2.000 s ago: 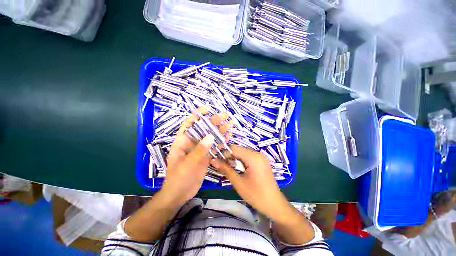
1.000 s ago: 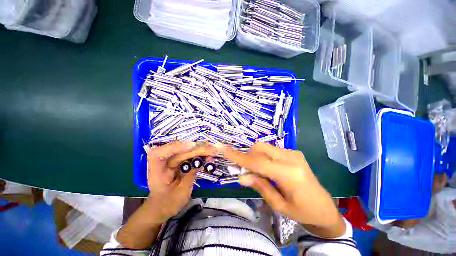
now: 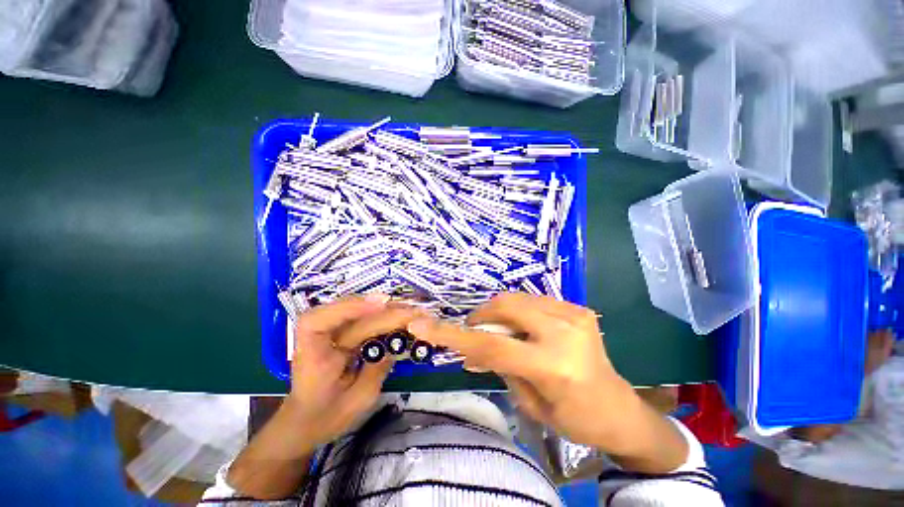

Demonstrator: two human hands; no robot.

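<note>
The blue parts tray (image 3: 270, 248) is heaped with silver damper cylinders (image 3: 426, 213), their thin rods pointing many ways. My left hand (image 3: 332, 361), over the tray's near left part, holds a bunch of cylinders. Three round end faces (image 3: 397, 344), black rings with pale centres, show side by side and point towards me. My right hand (image 3: 550, 356) is at the right of the bunch, its fingers reaching across to it; something pale and blurred shows under its fingers. Whether my right hand grips a part of its own is hidden.
Beyond the tray stand a lined box (image 3: 362, 45) and a filled parts box (image 3: 540, 54). Divided clear bins (image 3: 709, 109) stand at far right, above a tilted clear box (image 3: 694, 253) with few parts and a blue lid (image 3: 811, 317). Empty clear boxes (image 3: 89, 50) are upper left. Another person's sleeve (image 3: 857, 446) shows lower right.
Both hands have come nearer to me from over the tray's middle. The bunch, earlier lying lengthwise across my fingers, now shows its end faces. My right hand has shifted slightly since one second ago.
</note>
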